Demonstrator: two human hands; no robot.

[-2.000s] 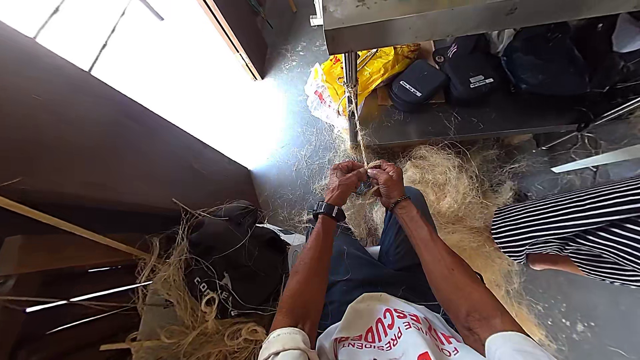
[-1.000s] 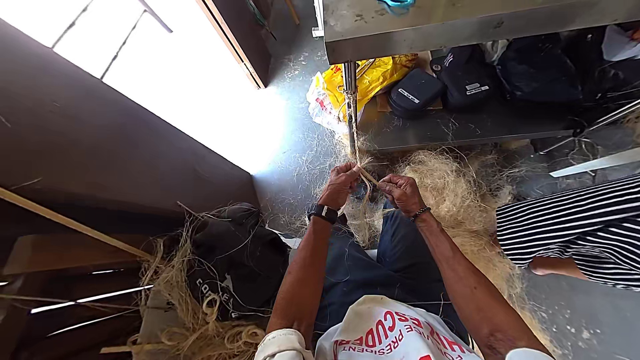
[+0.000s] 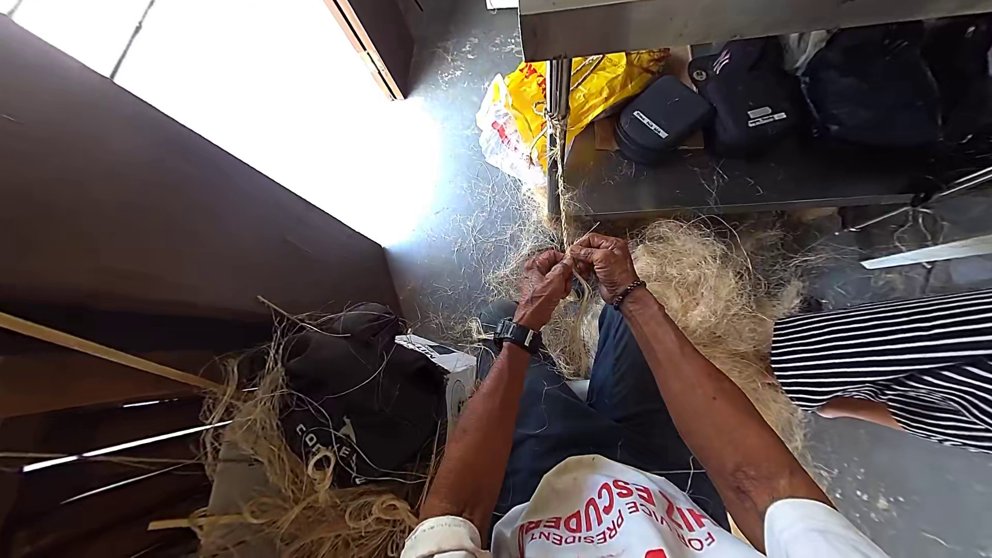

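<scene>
A braided natural-fibre rope (image 3: 562, 182) is tied around a metal table leg (image 3: 553, 93) and runs down to my hands. My left hand (image 3: 544, 285), with a watch at its wrist, grips fibre strands at the rope's lower end. Close beside it, my right hand (image 3: 603, 262) pinches the same strands, a dark bracelet at its wrist. Loose strands hang below between both hands. A large heap of pale raw fibre (image 3: 697, 287) lies on the floor to the right of my hands. My fingertips partly hide the working end.
Under the metal table (image 3: 659, 29), a lower shelf (image 3: 744, 182) holds dark cases and bags (image 3: 744, 93). Yellow plastic bag (image 3: 612, 77) lies behind the leg. Left are a black bag (image 3: 356, 387) and more fibre (image 3: 310, 496). A person's striped garment (image 3: 876, 349) is at the right.
One second ago my hands were farther apart, with a strand stretched between them. Now they are close together at the rope's lower end, as they were two seconds ago.
</scene>
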